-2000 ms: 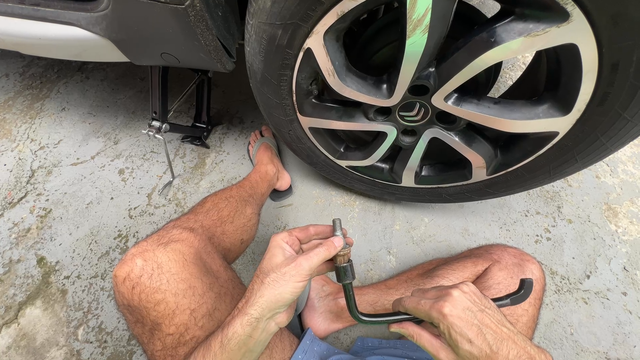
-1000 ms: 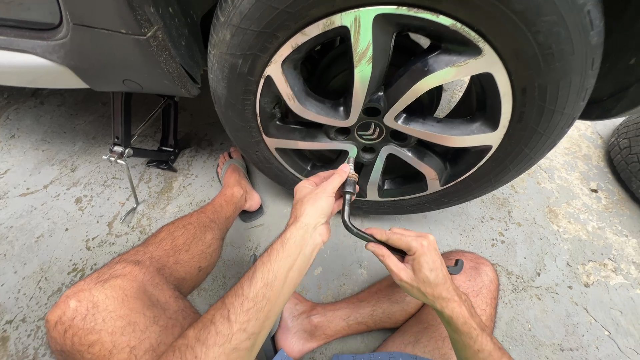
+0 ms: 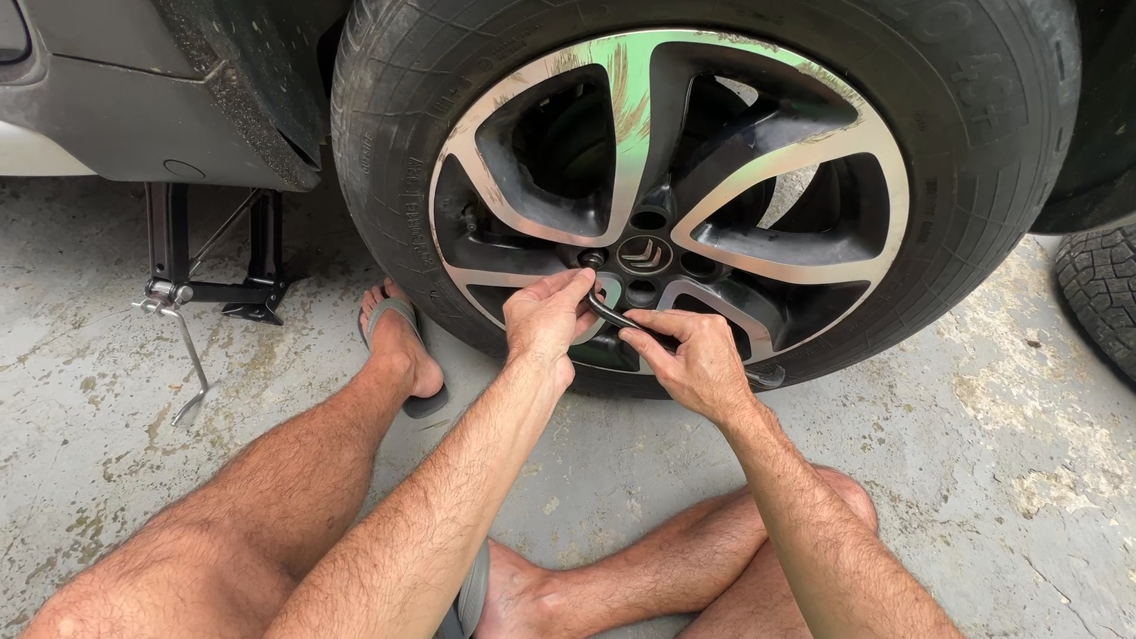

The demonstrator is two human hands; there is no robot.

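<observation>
A black L-shaped lug wrench [image 3: 619, 318] runs between my hands, its socket end at the left bolt hole of the alloy wheel [image 3: 632, 115]. My left hand [image 3: 552, 311] pinches the wrench near that socket end, close beside the hub cap [image 3: 644, 255]. Lower and to the right, my right hand [image 3: 690, 355] grips the shaft, whose far end shows past my fingers. The wheel bolt is hidden, so how far it sits in the hole cannot be told. Other bolt holes [image 3: 649, 219] around the cap show dark recesses.
A black scissor jack [image 3: 217, 291] with a hooked crank handle [image 3: 191, 355] stands under the car sill [image 3: 142, 115] at the left. Another tire [image 3: 1105, 288] is at the right edge. My legs and sandalled feet rest on the worn concrete floor [image 3: 941, 497] below the wheel.
Both hands have carried the wrench forward from over my legs to the wheel. Its socket end, with a bolt in it earlier, is now at the left bolt hole.
</observation>
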